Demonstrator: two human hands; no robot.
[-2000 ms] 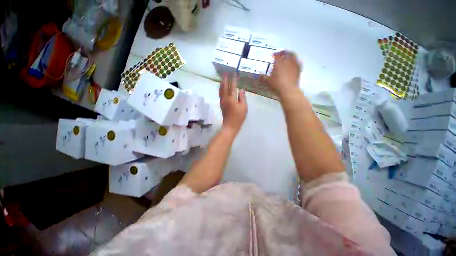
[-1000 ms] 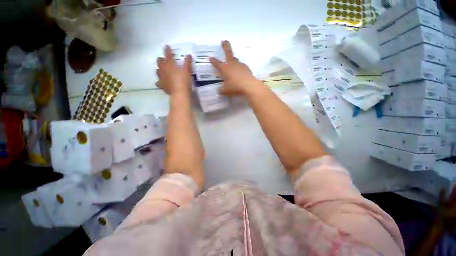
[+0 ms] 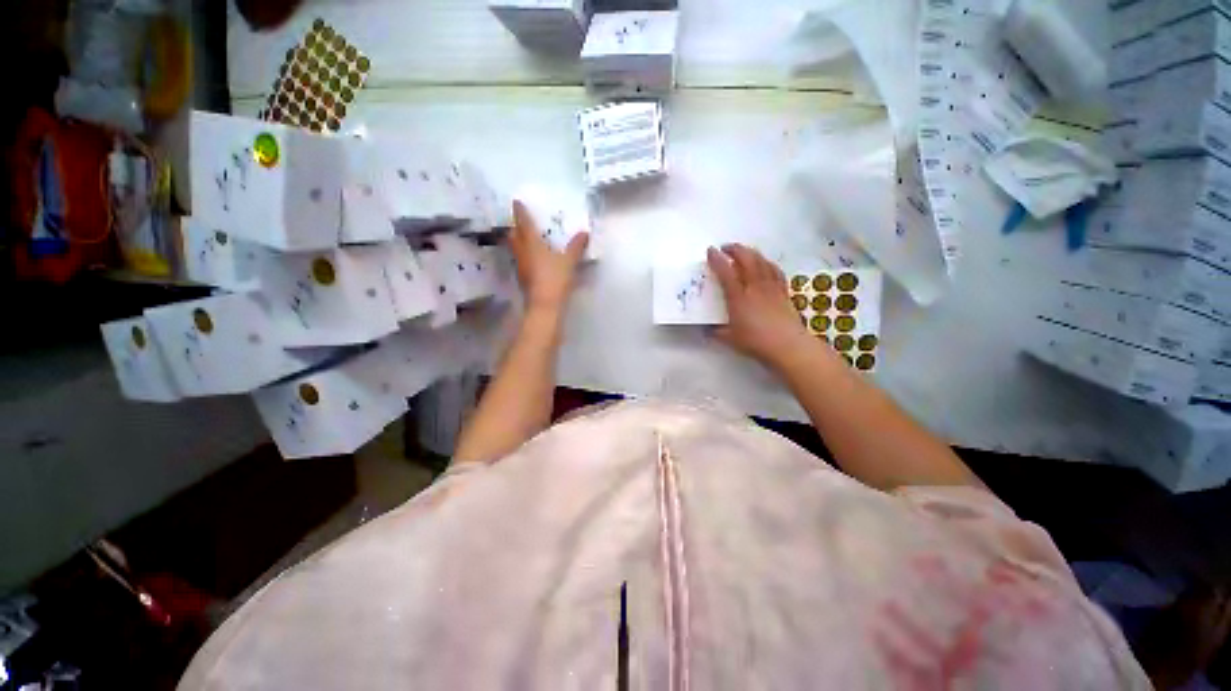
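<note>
My left hand [image 3: 547,270] grips a white earbud box [image 3: 556,213] on the table, near the left stacks, thumb and fingers at its near edge. My right hand [image 3: 759,304] holds the right end of another white box [image 3: 686,296], its picture face up and no gold sticker seen on the visible part. A sticker sheet [image 3: 840,317] with rows of gold discs lies to the right, partly under my right hand and forearm. A box with a printed text face up [image 3: 624,143] stands between and beyond my hands, and further boxes [image 3: 631,51] stand behind it.
Stacked boxes with gold stickers [image 3: 277,182] rise at left. A large sticker sheet [image 3: 316,77] lies behind them. At right are curled white label strips [image 3: 929,149], a white roll [image 3: 1053,51], a crumpled packet [image 3: 1046,173] and tall box stacks [image 3: 1141,257].
The boxes that were grouped between both hands are now spread apart. My hands have moved nearer my body and apart, each on its own box. The small sticker sheet now shows by my right hand.
</note>
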